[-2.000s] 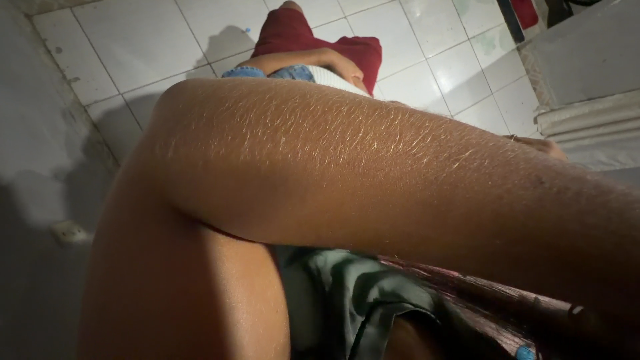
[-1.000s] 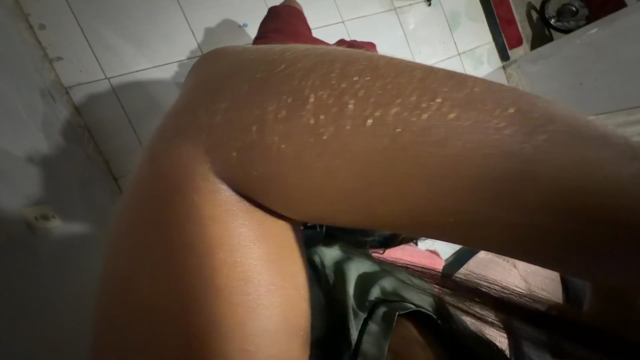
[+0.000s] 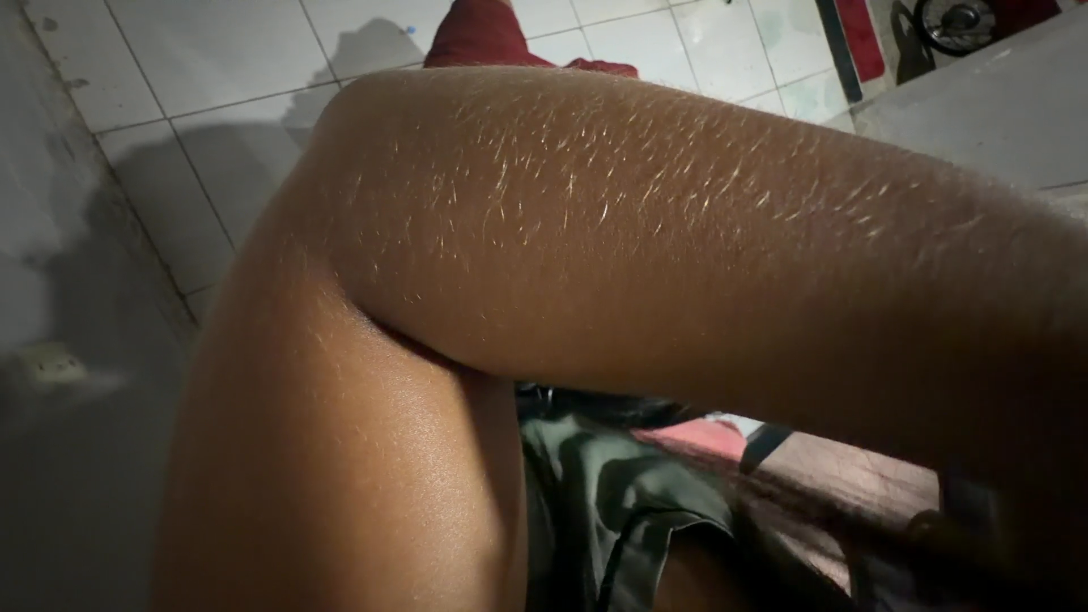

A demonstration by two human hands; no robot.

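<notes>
A bare bent limb [image 3: 595, 229], seen very close, crosses most of the head view, with its bend at the upper left; it looks like an arm folded at the elbow, but whose it is I cannot tell. Neither my left hand nor my right hand shows. Beyond the limb, red cloth [image 3: 484, 38] lies over the tiles at the top, partly covered by it. Below the limb is dark grey-green cloth [image 3: 629, 493], with a pinkish patterned surface [image 3: 841, 476] at its right, partly in shadow.
White floor tiles [image 3: 229, 51] meet a grey wall [image 3: 59, 493] on the left, where a socket-like plate [image 3: 55, 364] sits. At the upper right are a grey ledge [image 3: 1003, 102], a red strip [image 3: 860, 42] and a round metallic object [image 3: 959, 24]. Shadows fall on the tiles.
Two seconds ago a forearm and blue and white cloth showed beside the red cloth; now the large limb hides that area. The round object has come into sight as the view shifted.
</notes>
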